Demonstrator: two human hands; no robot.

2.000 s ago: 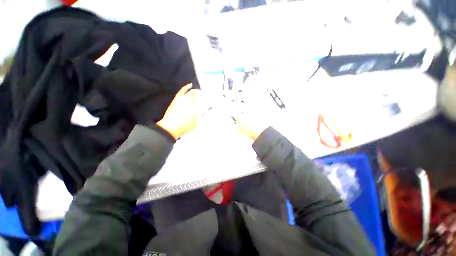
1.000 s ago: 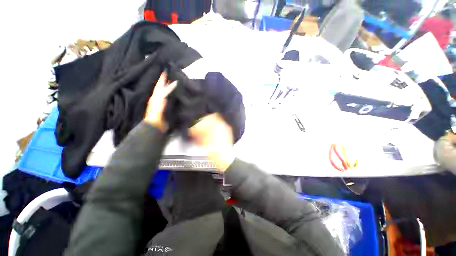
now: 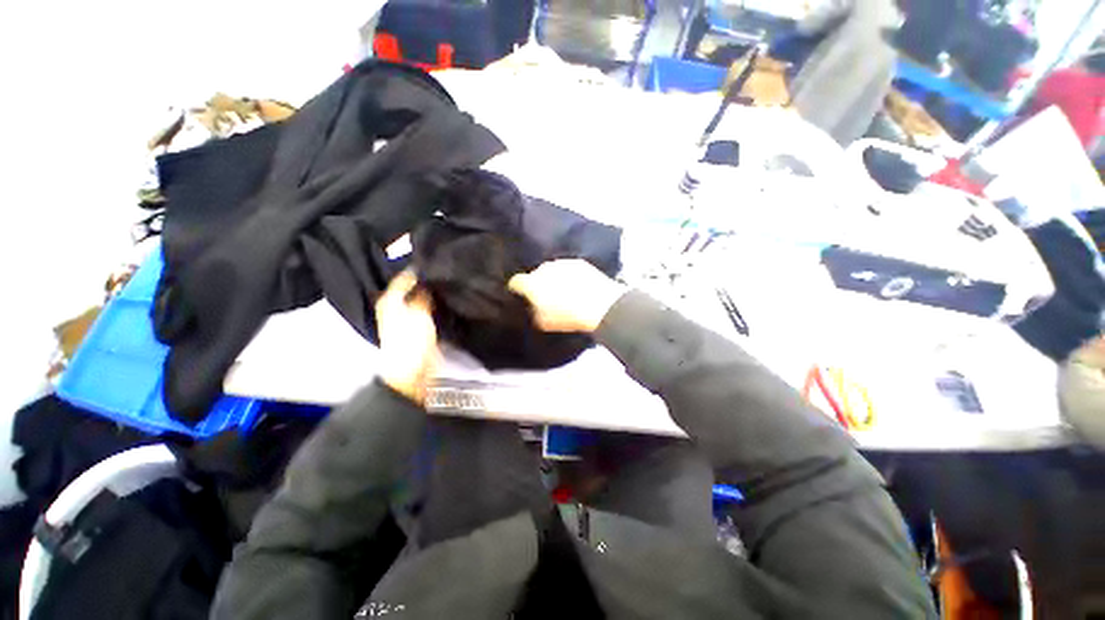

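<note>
The black garment (image 3: 285, 206) lies heaped on the left of the white table, with a bunched part in front of me between my hands. My left hand (image 3: 407, 329) is at the left side of the bunched part, with its fingers against the cloth. My right hand (image 3: 564, 297) grips the bunched part from the right. Some fingertips are hidden by the cloth. The needle area (image 3: 697, 248) of the sewing machine is to the right of the garment, with no cloth under it that I can make out.
Dark snips (image 3: 732, 310) and scissors with red and yellow handles (image 3: 839, 397) lie right of the needle. The machine's dark control panel (image 3: 915, 281) is behind them. A blue crate (image 3: 115, 351) is at the left, below the table (image 3: 606, 397). A grey-clothed person (image 3: 845, 73) is at the back.
The garment has left the needle area and is bunched in front of me. My left hand has moved down from on top of the cloth to its left side. The view has shifted, showing more background.
</note>
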